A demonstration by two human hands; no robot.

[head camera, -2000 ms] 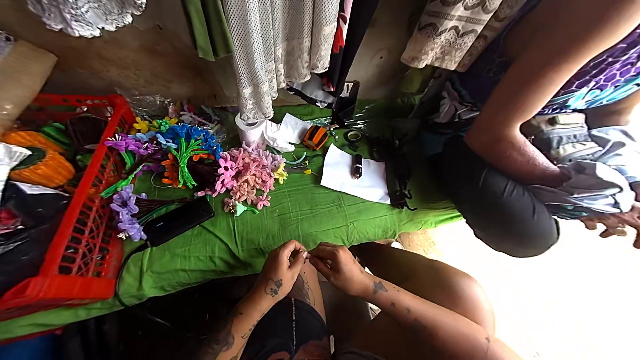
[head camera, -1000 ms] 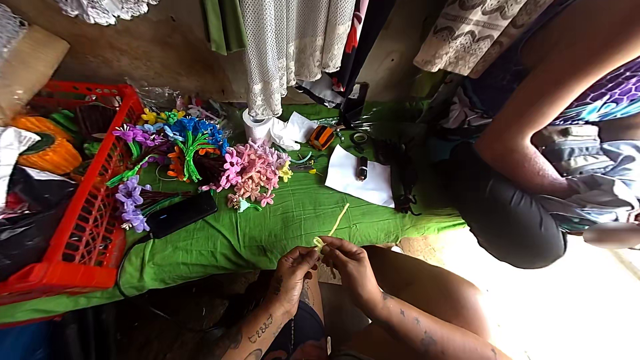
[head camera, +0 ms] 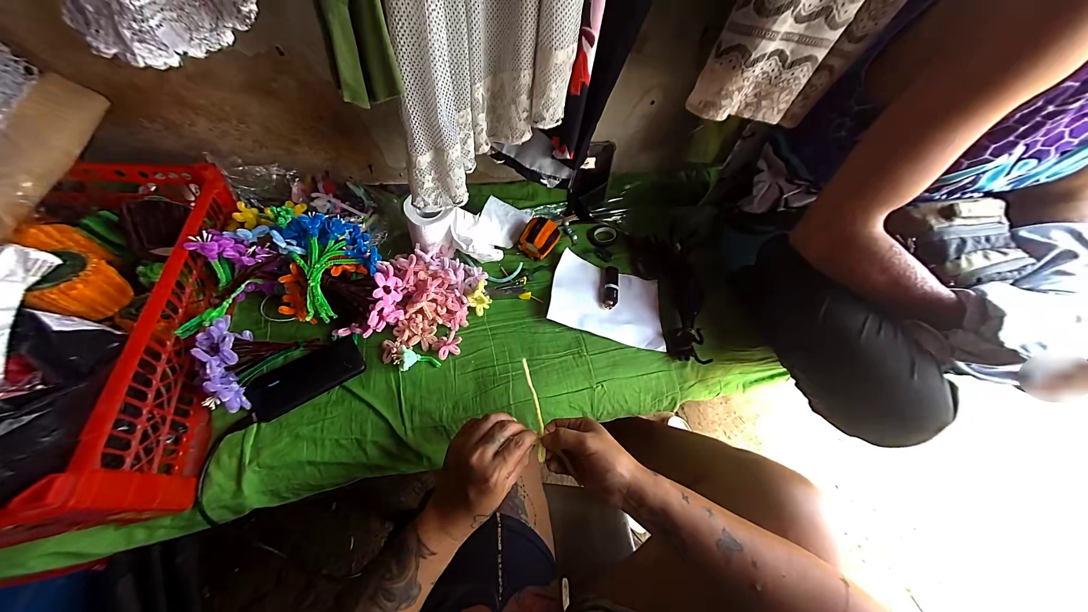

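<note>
Over my lap, at the front edge of the green cloth, my left hand (head camera: 490,459) and my right hand (head camera: 591,455) pinch a pale yellow pipe cleaner (head camera: 533,391) between their fingertips. Its straight end points up and away; the lower part is bent and partly hidden by the fingers. Beyond my left hand lie pink pipe-cleaner flowers (head camera: 425,293), blue flowers with green stems (head camera: 319,242) and purple flowers (head camera: 219,361). A white sheet of paper (head camera: 578,310) lies past my right hand with a small dark bottle (head camera: 610,287) on it.
A red plastic crate (head camera: 140,408) stands at the left, beside a black phone (head camera: 308,379) with a cable. A paper roll (head camera: 429,225), an orange-black tape measure (head camera: 539,237) and a tape roll (head camera: 603,235) lie farther back. Another person (head camera: 884,195) sits at the right. Clothes hang behind.
The yellow pipe cleaner, not discernible two seconds ago, was sticking up from my fingers one second ago. Its free end now leans to the left instead of to the right.
</note>
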